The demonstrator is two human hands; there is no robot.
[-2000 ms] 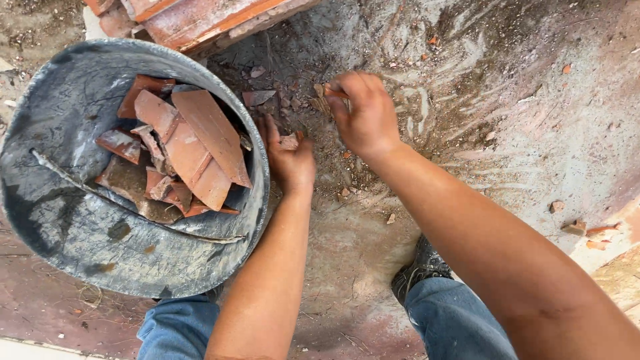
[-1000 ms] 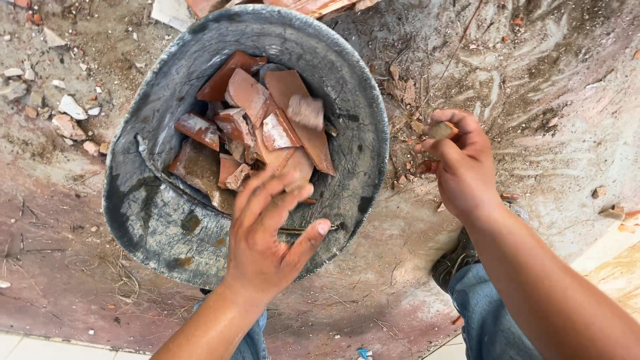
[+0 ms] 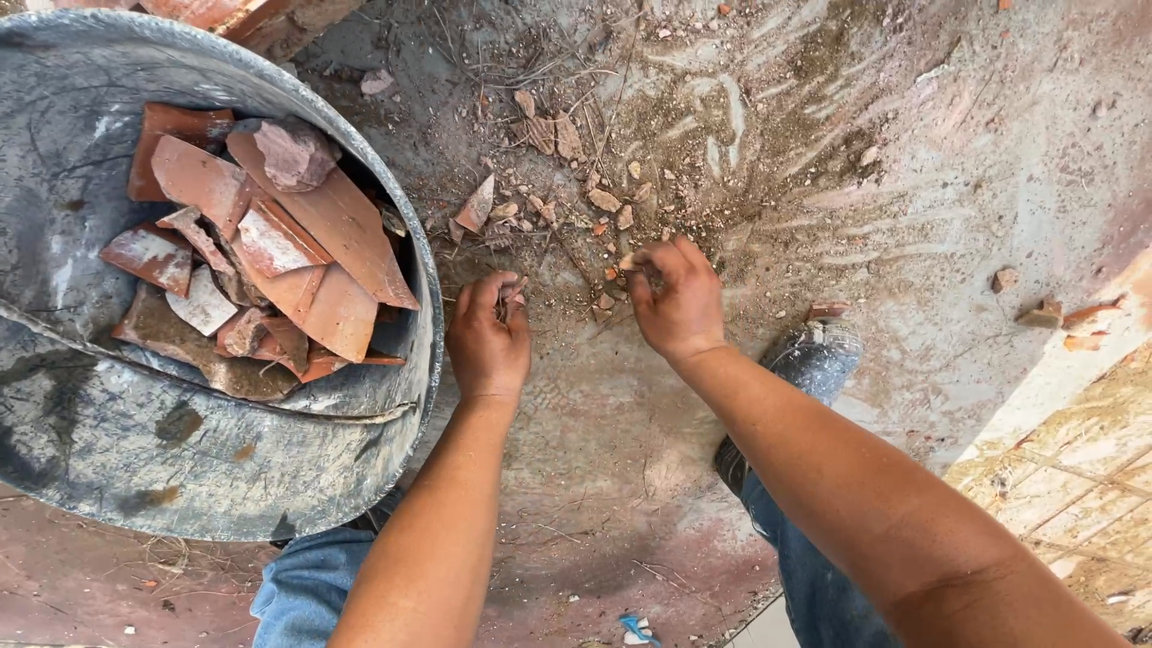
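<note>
A worn grey bucket (image 3: pixel 423 270) on the left holds broken terracotta pieces (image 3: pixel 324 216), with a pinkish rubble chunk (image 3: pixel 295 153) on top. Just right of its rim, my left hand (image 3: pixel 490 337) is curled around small fragments, partly hidden by the fingers. My right hand (image 3: pixel 679 297) pinches a small pale fragment (image 3: pixel 634 261) between thumb and fingertips, low over the floor. Small rubble bits (image 3: pixel 603 200) and a pointed terracotta shard (image 3: pixel 475 205) lie on the dusty floor just beyond both hands.
Stacked terracotta blocks (image 3: pixel 261 22) stand behind the bucket at the upper left. Dry twigs and flat chips (image 3: pixel 553 135) lie farther up the floor. Several fragments (image 3: pixel 1044 313) rest at the right. My shoe (image 3: pixel 814 360) is close to my right forearm, and a blue scrap (image 3: pixel 637 628) lies near the bottom edge.
My left hand has moved from over the bucket to the floor debris on its right. A rubble chunk and a pale shard now show on the bucket's pile. The view has shifted.
</note>
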